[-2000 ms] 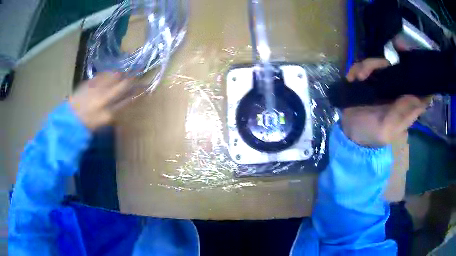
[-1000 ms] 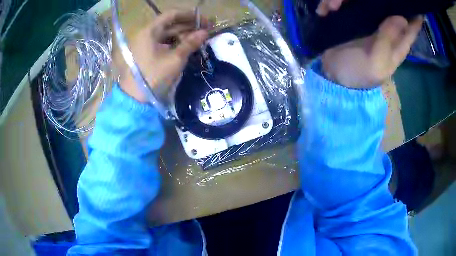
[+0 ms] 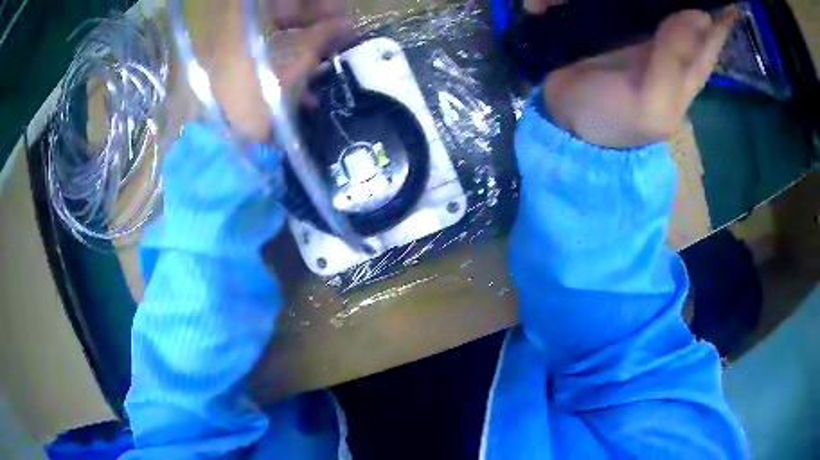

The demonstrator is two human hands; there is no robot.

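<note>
A round black housing [image 3: 415, 148] sits in the white fixture [image 3: 436, 193], tilted in the view. A pale inner part [image 3: 364, 175] lies at its centre, and thin wires show at its neck. My left hand [image 3: 270, 67] is blurred beside the neck at the upper left; whether its fingers grip a wire or cable cannot be told. A clear cable [image 3: 274, 99] loops across this hand and the housing's left side. My right hand [image 3: 629, 85] holds the thick black electric screwdriver [image 3: 598, 31] at the upper right; its tip is not visible.
A coil of clear cable [image 3: 108, 135] lies at the left. Wrinkled plastic film [image 3: 476, 117] lies around the fixture, over brown cardboard [image 3: 432, 314]. A blue-edged tray [image 3: 755, 54] is at the upper right, partly behind my right hand.
My left hand has come from the coil to the housing's neck. The screwdriver has moved up and left in view with my right hand. The fixture has shifted left and appears turned.
</note>
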